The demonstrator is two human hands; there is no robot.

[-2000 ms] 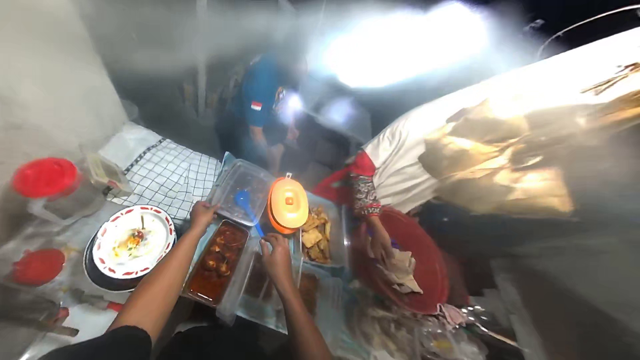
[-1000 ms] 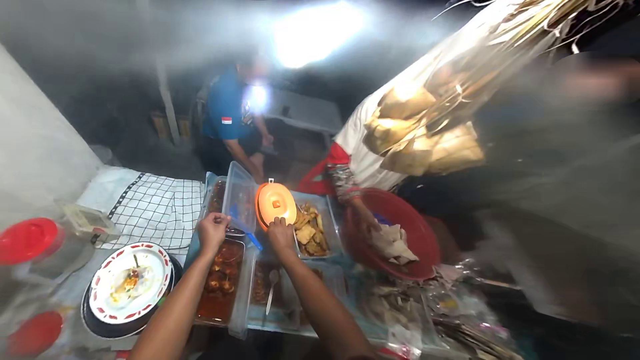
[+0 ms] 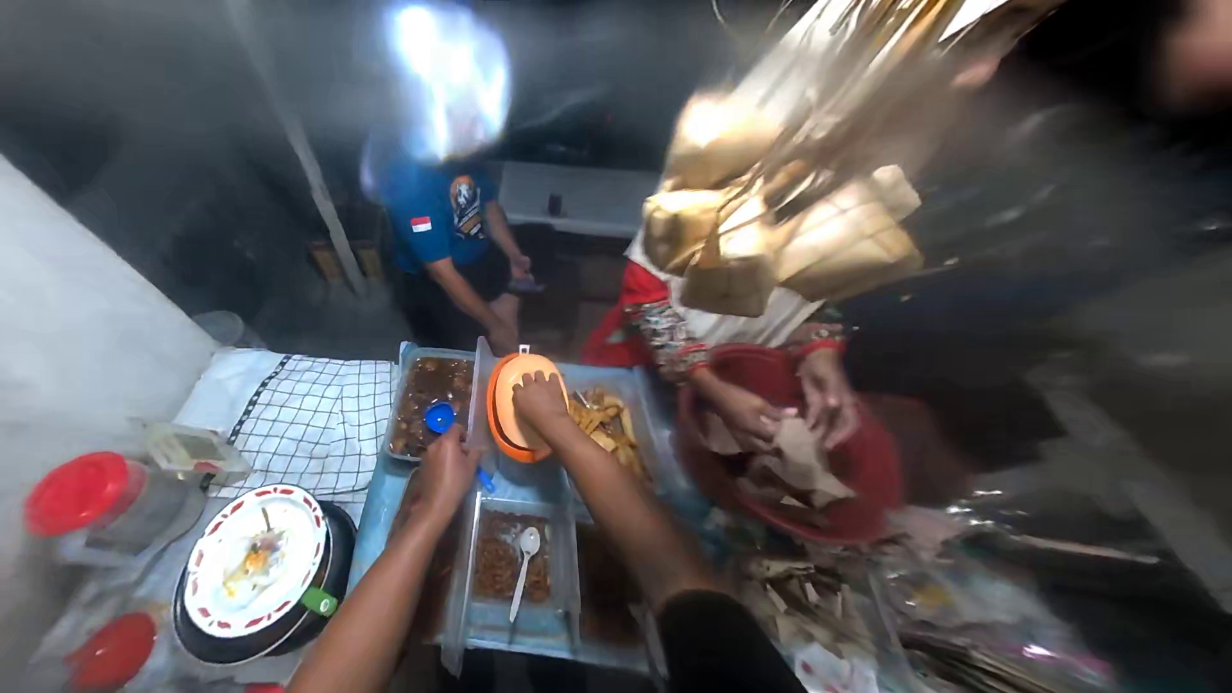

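Note:
My left hand [image 3: 450,472] is closed around the handle of a blue ladle [image 3: 440,417], whose bowl hangs over a plastic tub of dark stew [image 3: 423,390]. To its right, my right hand [image 3: 541,397] rests on the peach lid of an orange oval container [image 3: 515,443]. Fried pieces [image 3: 604,423] lie in a tub beside that container. Nearer to me, a white plastic spoon [image 3: 525,568] lies in a tub of brown food [image 3: 496,558].
At left are an enamel plate [image 3: 255,568] with food remains on a black pan, a red-lidded jar [image 3: 87,496] and a checked cloth [image 3: 313,419]. Right, a person's hands [image 3: 823,404] hold brown paper over a red basin [image 3: 876,491]; woven leaf pouches [image 3: 741,231] hang above. Another person [image 3: 452,221] stands beyond.
The clear lid over the back left tub has been tilted up, baring the stew. My right hand has moved onto the orange container's lid. The blue ladle is now over the stew.

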